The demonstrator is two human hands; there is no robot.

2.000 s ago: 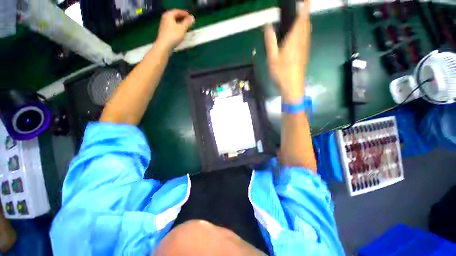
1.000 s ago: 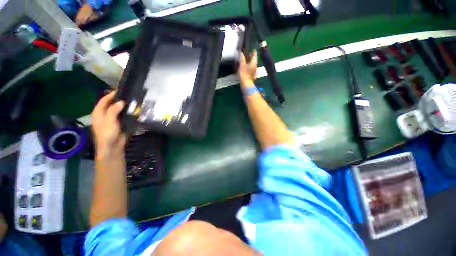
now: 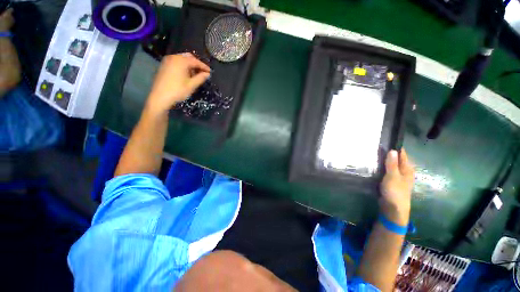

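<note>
The open device unit (image 3: 352,128), a silvery-white rectangle with a yellow patch at its top end, lies in the black foam fixture tray (image 3: 303,114) on the green bench. My right hand (image 3: 397,181), with a blue wrist strap, grips the tray's lower right rim. My left hand (image 3: 181,80) is over the black parts tray (image 3: 236,108), with thumb and fingertips together; whether it holds a small part is too small to tell. Small glinting components (image 3: 206,105) lie below it. The round screw dish (image 3: 228,37) sits at the top of the parts tray.
The electric screwdriver (image 3: 460,91) hangs right of the fixture tray. A power supply (image 3: 484,215) lies at lower right. A white compartment tray (image 3: 78,57) and purple-ringed cylinder (image 3: 124,18) are at upper left. The white conveyor rail (image 3: 296,26) runs behind. Another person's arm (image 3: 8,57) shows far left.
The fixture tray has gone from being held up at the conveyor to lying on the bench. My left hand has let go of it and moved over the parts tray. My right hand now grips its rim.
</note>
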